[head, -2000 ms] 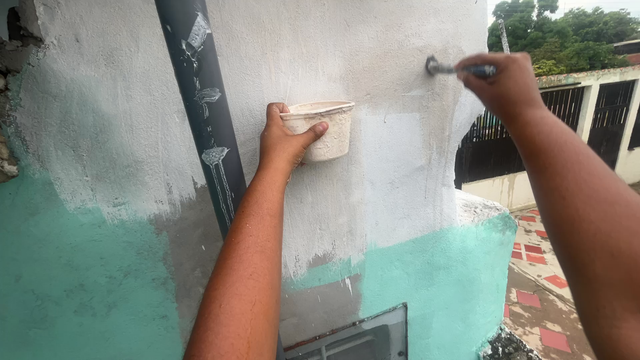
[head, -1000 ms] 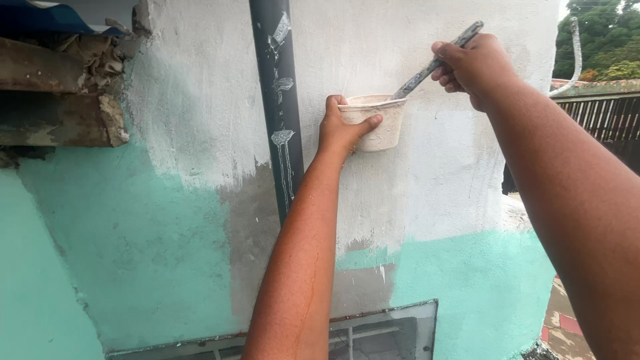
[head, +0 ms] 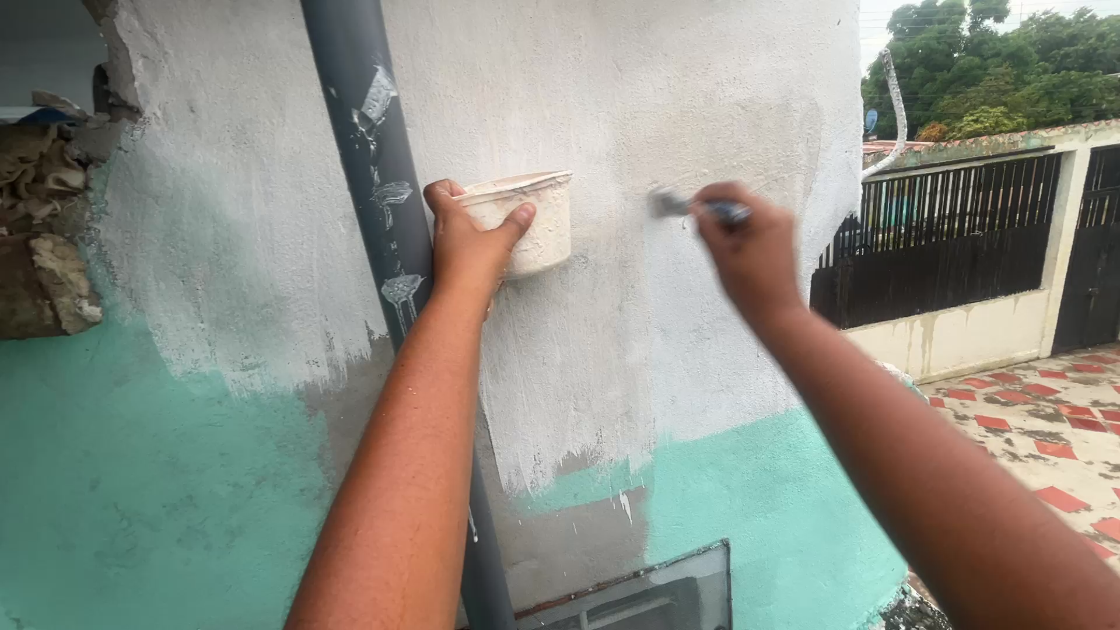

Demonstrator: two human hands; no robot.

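Observation:
A paint-smeared plastic tub (head: 538, 229) is in my left hand (head: 472, 232), the thumb on its side near the rim, just right of a dark drainpipe (head: 378, 166). My right hand (head: 754, 249) grips a paintbrush (head: 722, 211) by its handle. The blurred bristles point left at the wall (head: 577, 350), right of the tub; whether they touch it is unclear. White paint covers the upper wall in uneven strokes, over green and bare grey parts below. The tub's contents are hidden.
Broken masonry (head: 52, 284) juts out at the left. A framed window or panel (head: 647, 599) sits low on the wall. At the right are the wall's edge, a bent white-coated pipe (head: 894, 114), a black fence (head: 954, 241) and red-patterned paving (head: 1050, 420).
A second ago the brush dipped into the tub; now it is out of it and against or near the wall to the right. My left hand has kept hold of the tub. The view has shifted.

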